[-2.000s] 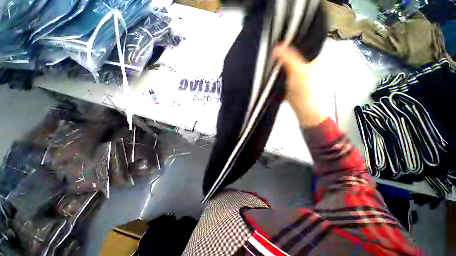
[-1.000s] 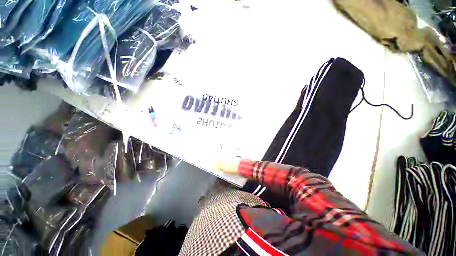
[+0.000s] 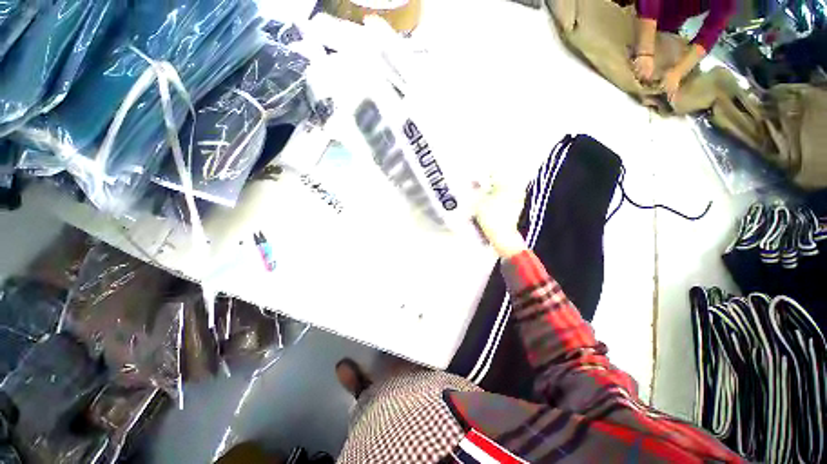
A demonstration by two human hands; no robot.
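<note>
Folded black track pants with white side stripes lie lengthwise on the white table, their thin black drawcord trailing to the right. My right hand, in a red plaid sleeve, reaches left across the pants. Its fingers are closed at the right edge of a printed white bag marked "SHUTIAO", and look washed out by glare. The bag lies tilted and creased, left of the pants. My left hand is not in view.
Blue bagged garments lie at the left. Brown bagged garments are on the floor. Striped black stacks stand at the right. Another person's hands touch brown cloth at the top right.
The black pants were swung in my right hand, then laid on the table. My right hand has since moved up and away to the printed bag, whose lettering has turned from level to slanting.
</note>
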